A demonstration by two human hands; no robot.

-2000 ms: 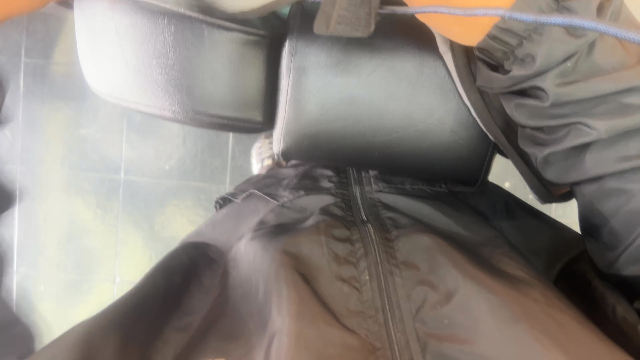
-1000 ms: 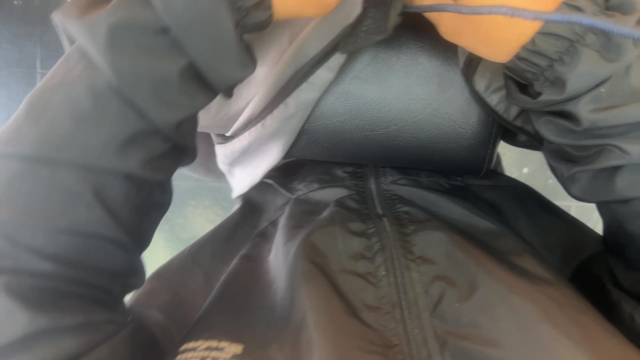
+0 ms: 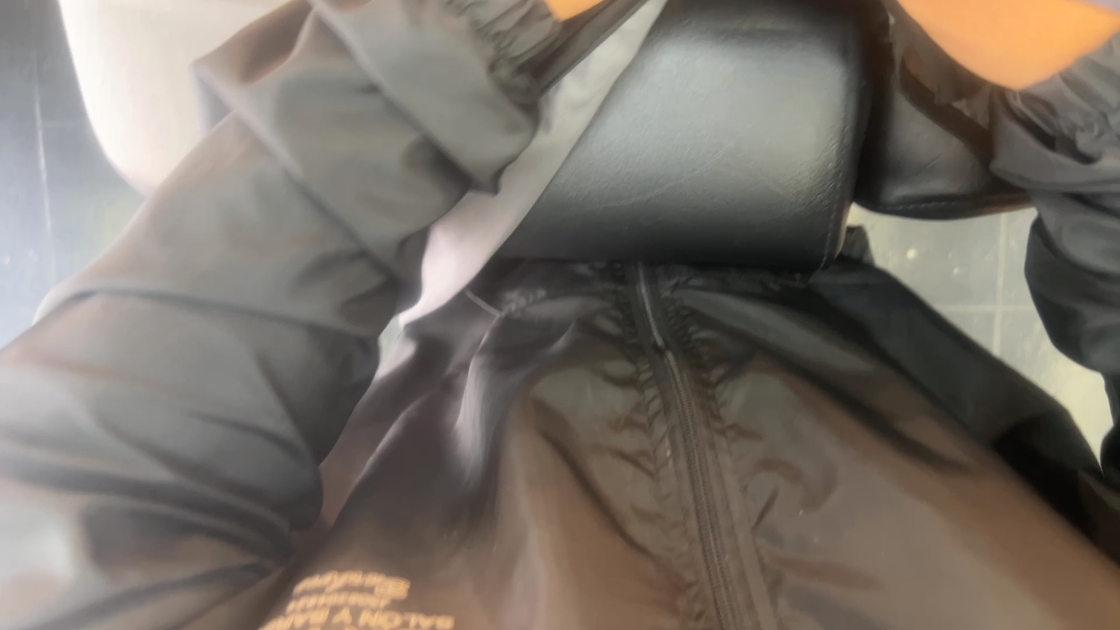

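My left hand is cut off by the top edge; only a sliver of skin at the left wrist [image 3: 576, 7] shows past a gathered dark cuff. At the top right, bare skin near my right wrist [image 3: 1019, 37] shows, with the fingers out of frame. What either hand holds is hidden. Between the sleeves stands a black padded chair back [image 3: 700, 149]. A pale grey cloth [image 3: 490, 227] hangs along its left side, below the left cuff. My dark zip-front smock [image 3: 577, 420] fills the lower middle and bears writing.
A second dark padded part [image 3: 927, 166] sits right of the chair back. At the upper left is a pale, rounded surface [image 3: 131, 96], partly behind my left sleeve. Tiled floor [image 3: 962, 262] shows on both sides.
My left arm, out of view two seconds ago, came in from the left and now reaches across the upper left. The pale cloth has appeared beside the chair back. The blue cord has left view.
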